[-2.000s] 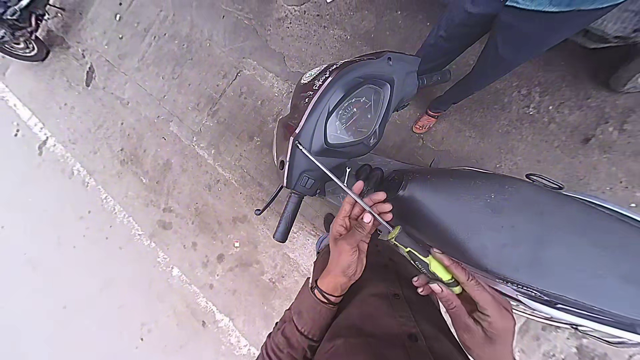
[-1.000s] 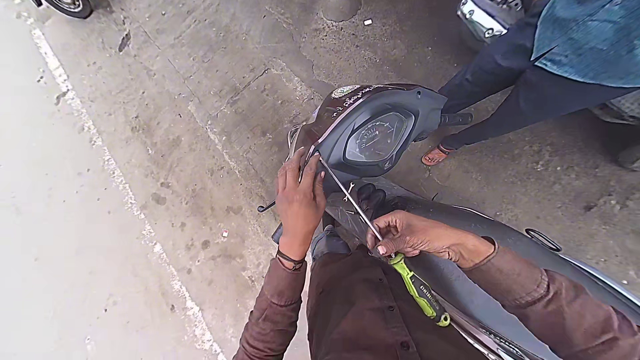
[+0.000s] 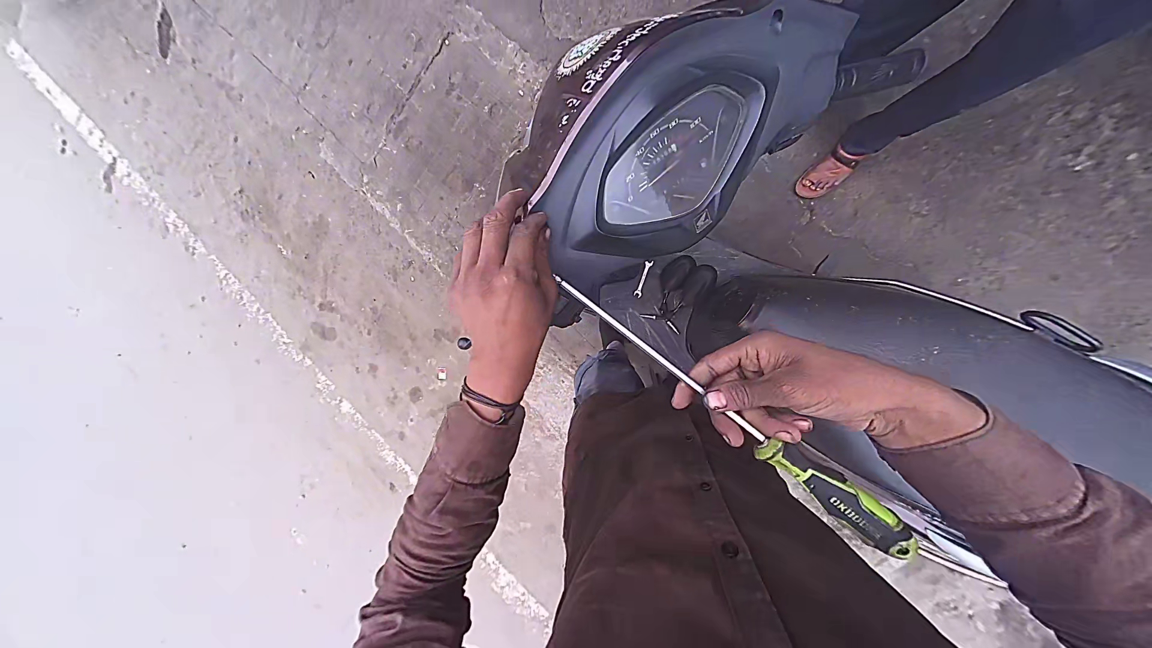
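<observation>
My right hand holds a long-shafted screwdriver by its metal shaft, with the green and black handle hanging past the palm toward the lower right. The screwdriver's tip is beside the lower left edge of the scooter's handlebar cover. My left hand rests with its fingertips on that same edge, near the left grip; whether the fingers pinch anything is hidden. The speedometer sits in the cover, above and right of my left hand.
A small open-end wrench and keys lie below the handlebar cover. The scooter's seat stretches to the right. Beyond the scooter stands a person, whose sandaled foot shows. A brake lever end sticks out beside my left wrist.
My left hand has left the screwdriver shaft and moved to the cover's edge. My right hand has shifted from the handle to the shaft. The view is now closer to the scooter.
</observation>
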